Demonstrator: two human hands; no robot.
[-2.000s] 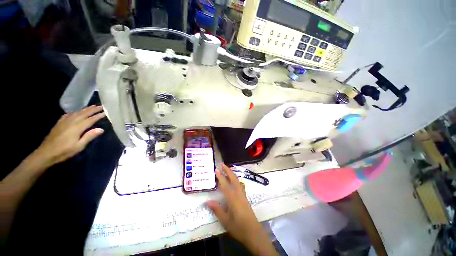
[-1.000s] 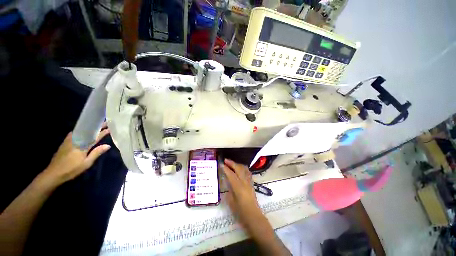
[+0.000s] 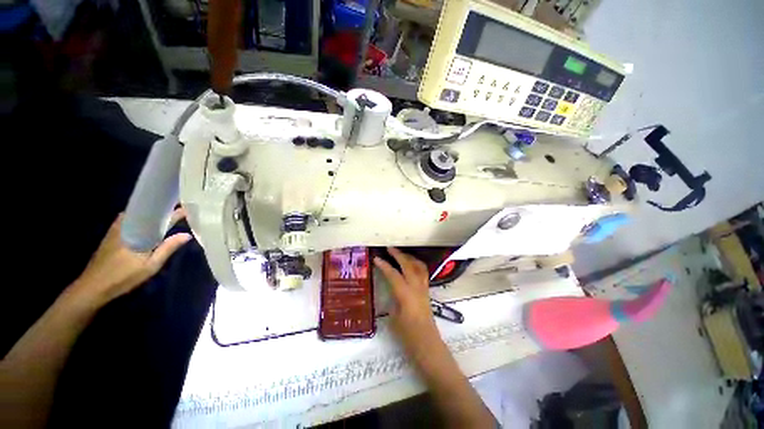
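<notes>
The smartphone (image 3: 348,295) lies upright on the machine bed, right of the presser foot and needle area (image 3: 287,270), with a dark red screen. My right hand (image 3: 408,289) is beside the phone's right edge, fingertips near the machine arm; it holds nothing that I can see. My left hand (image 3: 126,264) rests on the black cloth (image 3: 117,352) left of the needle end, fingers partly behind the lamp (image 3: 152,197); whether it grips the cloth is unclear. The cream sewing machine (image 3: 369,197) stands across the table.
Thread snips (image 3: 447,312) lie right of my right hand. A white paper sheet (image 3: 523,232) hangs from the arm. The control panel (image 3: 528,71) is above. A pink object (image 3: 574,322) is at the right table end. A ruler tape (image 3: 285,387) runs along the front edge.
The phone screen has gone from a white list to a dark red display. My right hand has moved up beside the phone from below its right side. My left hand stays on the cloth.
</notes>
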